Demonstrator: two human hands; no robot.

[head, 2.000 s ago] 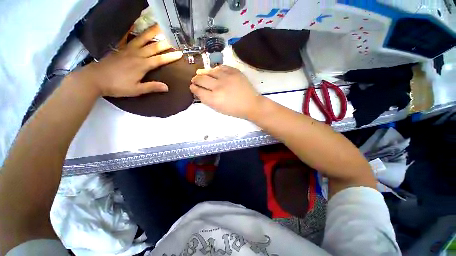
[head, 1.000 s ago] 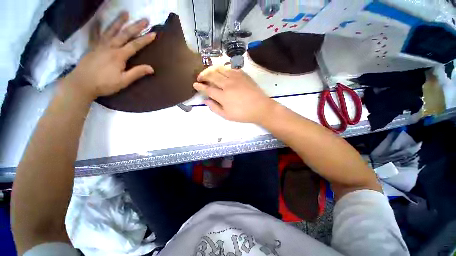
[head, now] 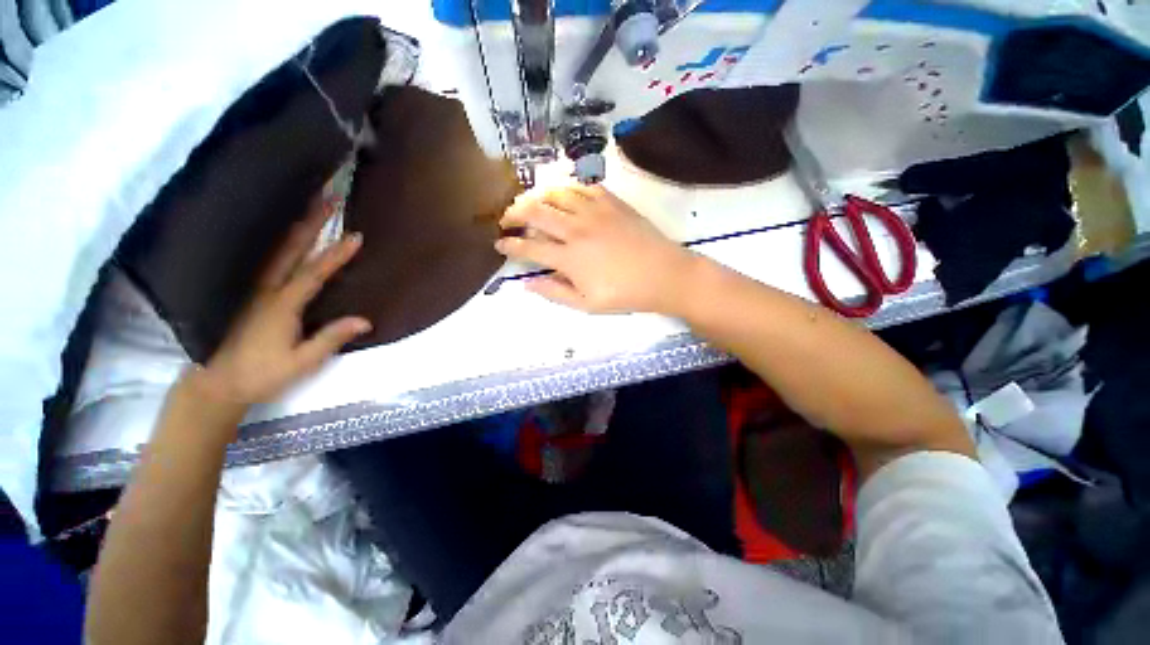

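A brown pocket piece point(head: 423, 214) lies flat left of the needle, its right edge by the presser foot point(head: 536, 158). A large white garment panel point(head: 139, 107) with dark brown cloth point(head: 252, 189) on it lies at the left, partly beside and against the pocket piece. My left hand point(head: 284, 328) is spread, fingers apart, resting on the lower left of the brown cloth. My right hand point(head: 599, 246) has its fingertips on the right edge of the pocket piece, just below the presser foot; whether it pinches the cloth is hidden.
Red-handled scissors point(head: 860, 258) lie right of the needle. A spare brown piece point(head: 716, 136) lies on the machine bed. Black fabric pieces point(head: 990, 227) and a tan piece point(head: 1100, 202) are at the right end. Below the table are a red stool point(head: 754, 504) and white cloth point(head: 296, 542).
My left hand has moved down and left over the cloth. The panel's dark part now lies unfolded beside the pocket piece. My right hand stays by the presser foot. The view has shifted slightly.
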